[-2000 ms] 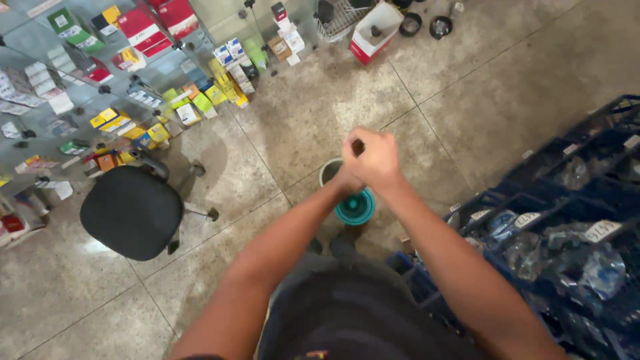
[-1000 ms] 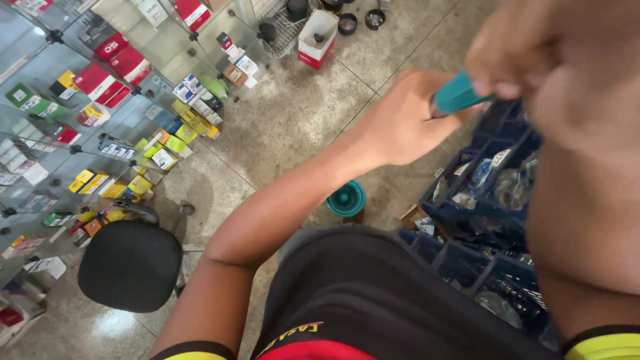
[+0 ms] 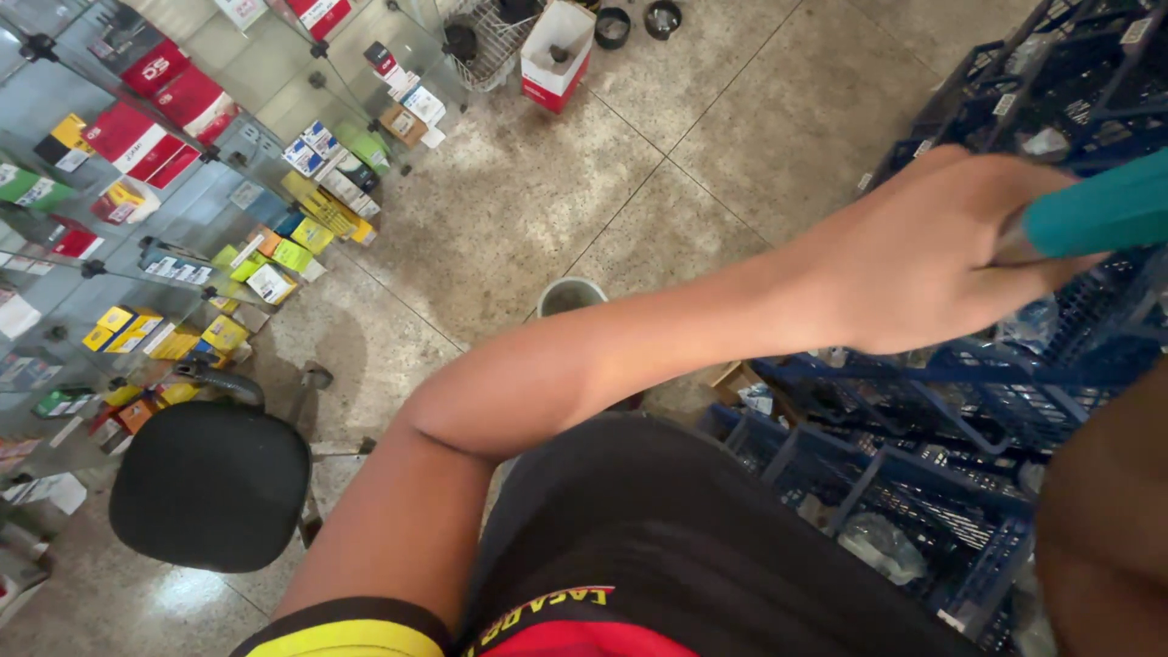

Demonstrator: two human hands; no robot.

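Note:
My left hand (image 3: 967,251) reaches across to the right with its fingers closed around a grey end of a teal cylindrical handle (image 3: 1104,210). The handle runs out of view at the right edge, so its far end is hidden. Of my right arm only a blurred, dark part shows at the lower right edge; my right hand is outside the picture. Below my left forearm, on the floor, a round container with a pale rim (image 3: 570,297) is partly covered by the arm.
Glass shelves with small product boxes (image 3: 141,146) line the left side. A black chair seat (image 3: 212,485) stands at lower left. Blue plastic crates (image 3: 912,474) with bagged items fill the right. A red and white box (image 3: 555,55) sits on the tiled floor (image 3: 675,201) beside a wire basket (image 3: 488,41).
My hands were together at the centre, then moved right with the teal handle between them. My left hand is now farther right, and my right hand has left the view. The teal container is now hidden.

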